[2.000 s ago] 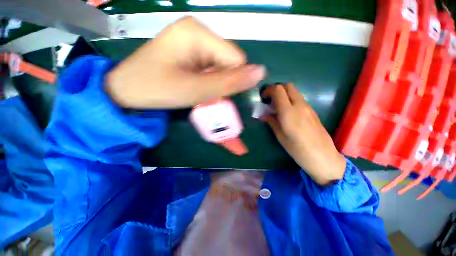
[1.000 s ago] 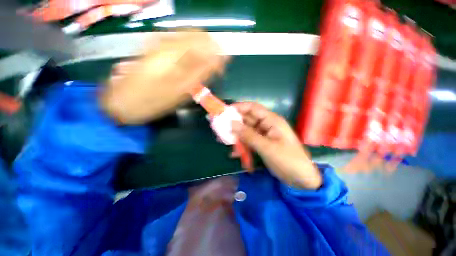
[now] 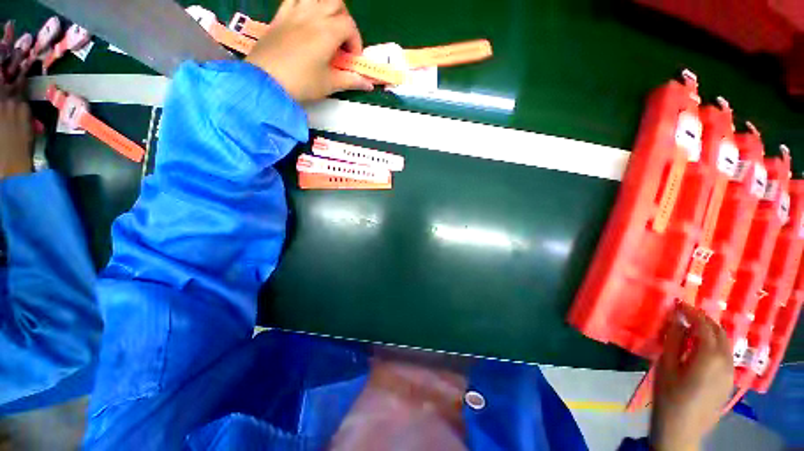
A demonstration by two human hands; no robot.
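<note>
My left hand [image 3: 308,53] is over the belt beyond the rail, fingers closed on the orange strap of a smartwatch [image 3: 383,63] lying over a white card. My right hand [image 3: 695,374] is at the near edge of the ribbed red tray [image 3: 617,286], fingers curled around a smartwatch mostly hidden by them; an orange strap end [image 3: 640,392] sticks out beside the hand. The tray holds several smartwatches [image 3: 688,136] with orange straps in parallel channels. Loose pale pink and orange straps [image 3: 348,167] lie together on the dark green bench [image 3: 423,282].
A pale metal rail [image 3: 494,145] divides bench and green belt. A grey post [image 3: 132,31] stands at upper left. More watches [image 3: 225,33] lie on the belt. Another person's blue sleeve [image 3: 40,282] and a watch [image 3: 75,113] are at left. Red trays [image 3: 749,35] show at upper right.
My left hand has moved up over the belt to a watch. My right hand has moved from the bench middle to the tray's near edge. The loose straps now show on the bench.
</note>
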